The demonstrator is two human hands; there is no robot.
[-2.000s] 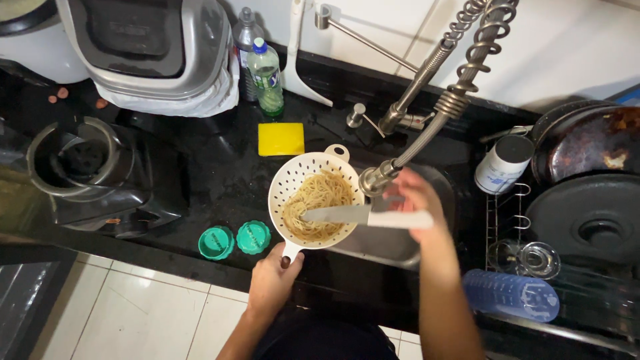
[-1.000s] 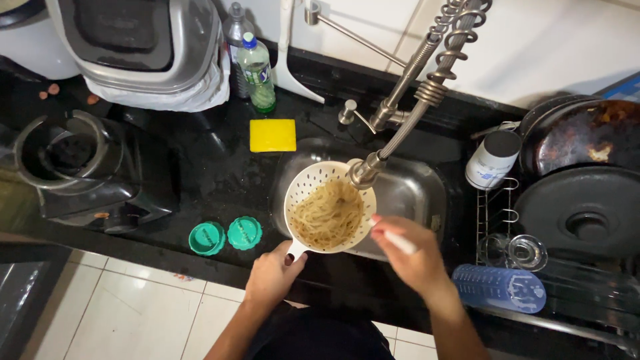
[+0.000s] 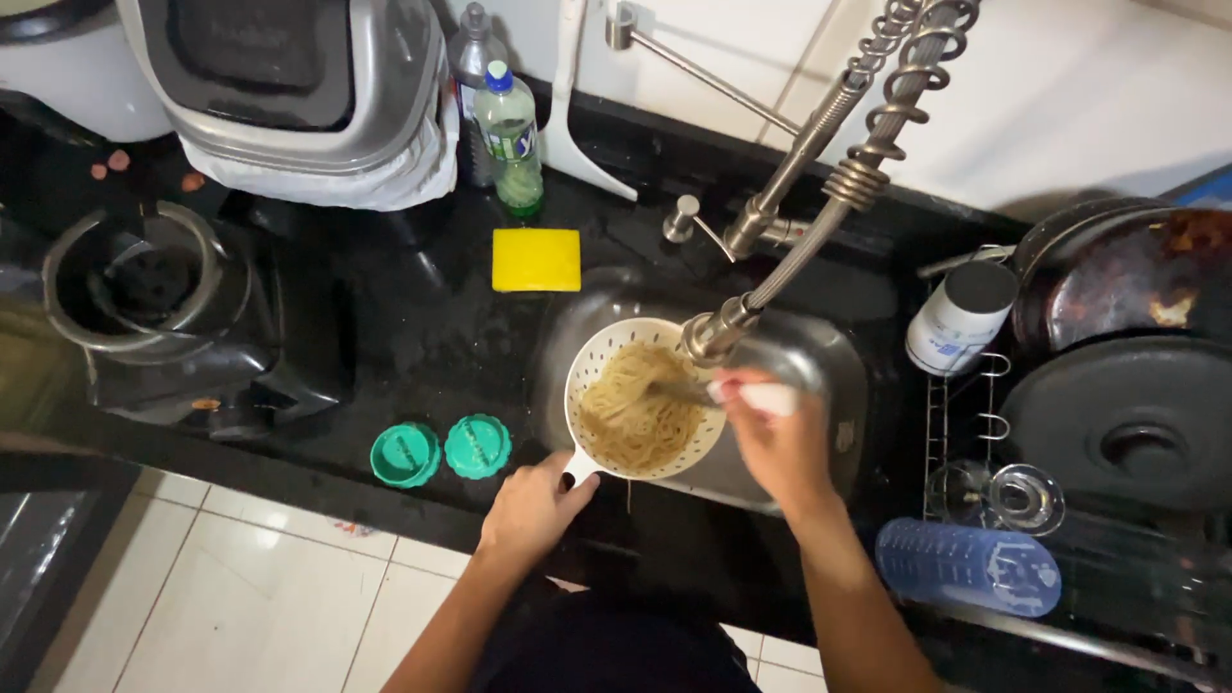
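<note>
My left hand [image 3: 534, 505] grips the short handle of a white plastic colander [image 3: 587, 371], which is over the steel sink [image 3: 837, 385]. Cooked noodles [image 3: 640, 438] lie in the colander. My right hand [image 3: 780, 443] is closed around the white handle of a knife [image 3: 756, 396]; its blurred blade reaches into the noodles. Right above the colander's far edge hangs the spray head of a coiled spring faucet [image 3: 717, 332].
Behind the sink's left side lies a yellow sponge [image 3: 536, 260], near a green detergent bottle [image 3: 515, 154]. Two green lids [image 3: 478, 445] rest left of the colander. A black appliance base [image 3: 221, 337] stands farther left. On the right, a dish rack holds a blue measuring cup [image 3: 967, 568] and pans [image 3: 1136, 423].
The colander has moved from the sink's left front edge to over the basin. The knife blade, lying over the noodles two seconds ago, now reaches in among them.
</note>
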